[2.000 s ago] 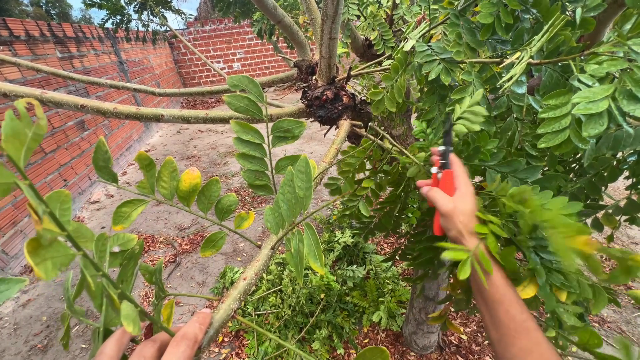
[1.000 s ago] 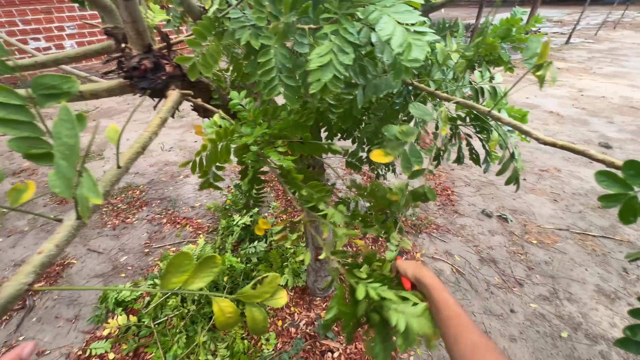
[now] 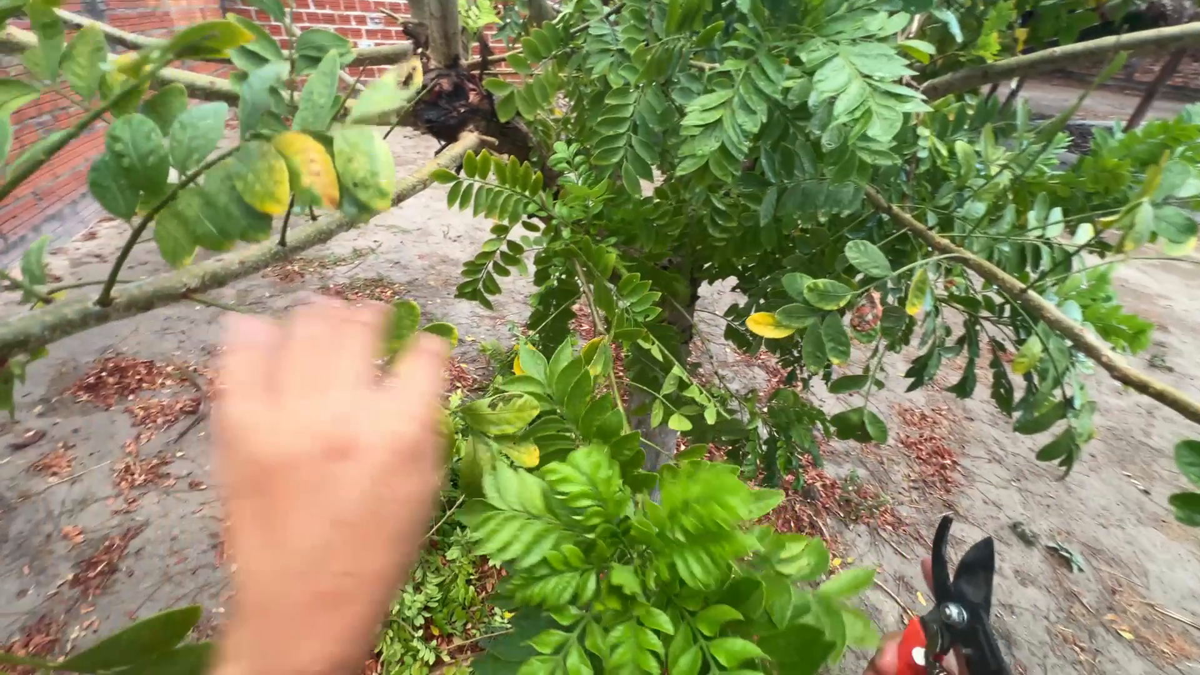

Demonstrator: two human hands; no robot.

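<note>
My left hand (image 3: 328, 459), blurred, is raised in the left half of the view, just below a bare tree branch (image 3: 216, 272). A few leaves show between its thumb and fingers; whether it holds them I cannot tell. At the lower right, my right hand (image 3: 886, 652) is closed on red-handled pruning shears (image 3: 952, 614), their black blades apart and pointing up. Between the hands, bright green leafy shoots (image 3: 619, 525) rise in front of the trunk. Most of the right hand is hidden below the frame edge.
A dark, rough knot (image 3: 455, 103) joins several branches at the upper centre. Another branch (image 3: 1041, 309) slants down to the right through foliage. A brick wall (image 3: 47, 159) stands at the left. Cut greenery and dry leaves (image 3: 122, 380) lie on sandy ground.
My left hand has risen into view from the lower left edge. My right hand with the shears has moved out of the foliage to the lower right, and the blades now show apart.
</note>
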